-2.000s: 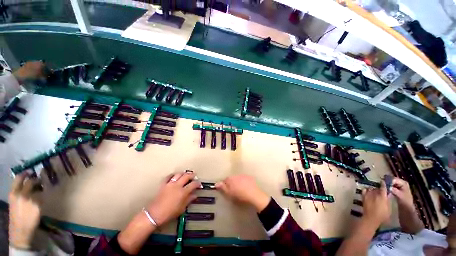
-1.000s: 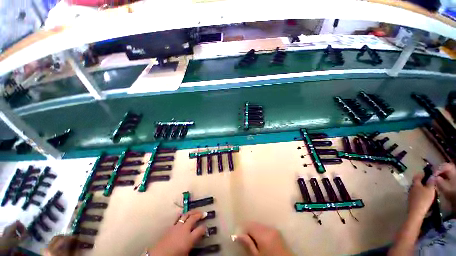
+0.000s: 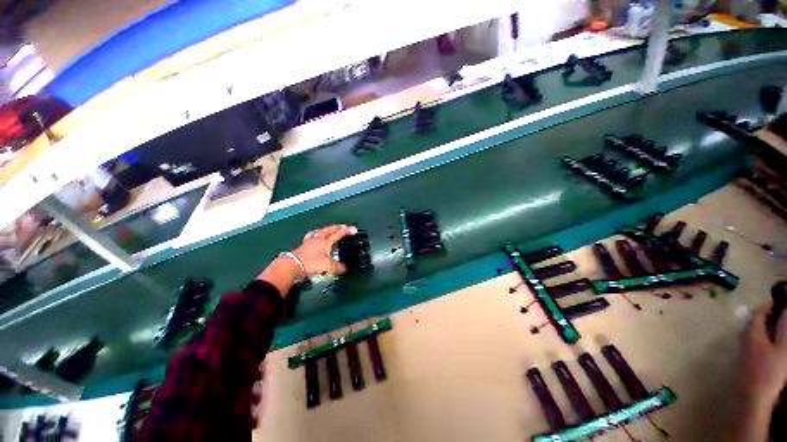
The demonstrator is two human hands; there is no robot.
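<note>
My left hand (image 3: 321,250) reaches out over the green conveyor belt, its fingers on a dark comb-shaped unit (image 3: 354,252) standing at the belt. The plaid sleeve covers the bench at left. My right hand is not in view. Another comb unit (image 3: 420,237) lies on the belt just right of my hand. On the tan bench, a comb unit (image 3: 345,344) lies with its green strip at the back and dark bodies toward me.
More comb units lie on the bench at right, one upright strip (image 3: 544,293) and one near the front edge (image 3: 604,419). Several units sit on the belt (image 3: 500,224) at left and right. Another person's hand (image 3: 768,345) is at the right edge. White shelving (image 3: 259,95) crosses above.
My left hand has moved from the bench forward onto the belt with a unit. My right hand has left the picture. The view has tilted and shifted.
</note>
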